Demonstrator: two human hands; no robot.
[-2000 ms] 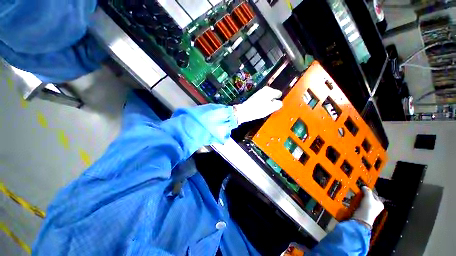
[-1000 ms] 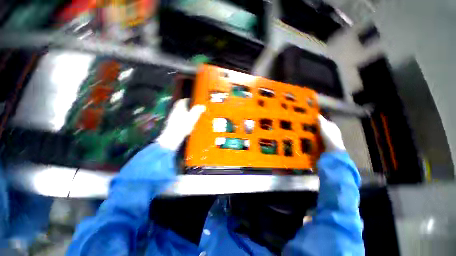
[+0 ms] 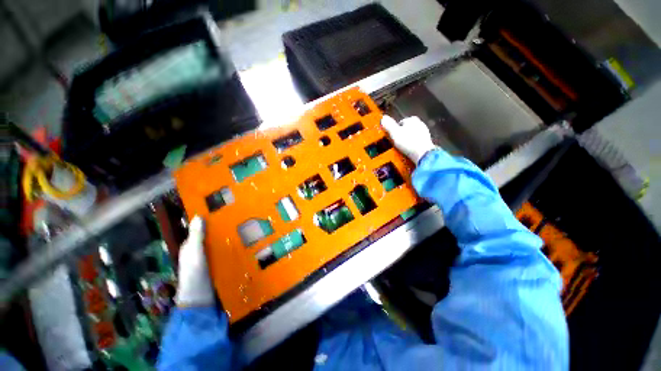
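Observation:
The orange cover plate [image 3: 239,279], a rigid sheet with many cut-outs, lies over a board between the metal rails. Green and pale parts show through its openings. My left hand [image 3: 192,264], in a white glove, holds the plate's left edge. My right hand [image 3: 409,138], also in a white glove, holds the plate's upper right edge. The fingertips of both hands are partly hidden. Whether the plate rests fully on the board beneath cannot be told.
A main circuit board [image 3: 138,319] with orange coils lies to the left, blurred. Behind the rail are a black bin [image 3: 167,134] with green strips, a black box [image 3: 351,47] and a yellow loop [image 3: 61,181]. More orange plates [image 3: 565,250] are in a dark container at right.
The view has turned, so the plate now tilts up to the right. Both hands still hold its opposite edges. The dark container with orange plates has come into view at right.

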